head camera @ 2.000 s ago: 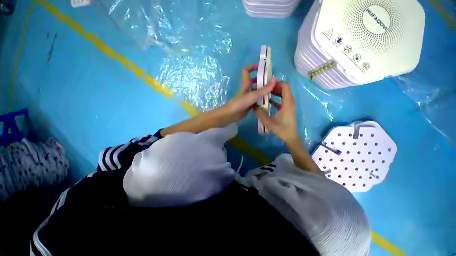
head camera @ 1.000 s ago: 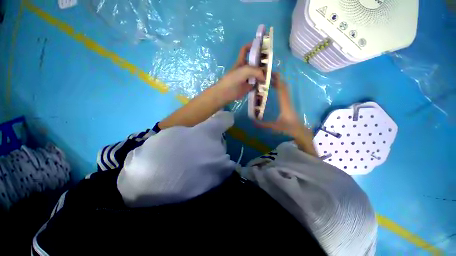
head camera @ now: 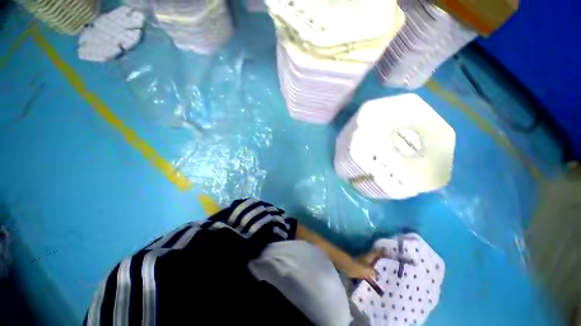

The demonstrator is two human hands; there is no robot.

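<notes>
My left hand (head camera: 366,266), blurred, reaches right to the upper left edge of a pale perforated plate (head camera: 414,283) on the floor. Its fingers touch or overlap the edge; their grip is unclear. The plate has rows of dark holes and dark slots; the bottom of the frame cuts it off. My right hand is not visible. Beyond the plate stands a stack with a cream hexagonal cover (head camera: 427,156) on top, its oval logo facing up. No cover-and-plate pair shows in my left hand.
Tall nested stacks (head camera: 318,89) stand at the far edge, one beside an orange-brown box (head camera: 478,11). A beige ribbed stack (head camera: 60,13) and a pale notched plate (head camera: 109,35) are far left. Wrinkled clear film (head camera: 220,165) lies on the floor. A blurred grey-brown shape (head camera: 560,235) is at right.
The view has shifted, showing more stacks. The cover-and-plate pair is no longer seen in my hands. My left hand has moved right to the perforated plate; my right hand has left view.
</notes>
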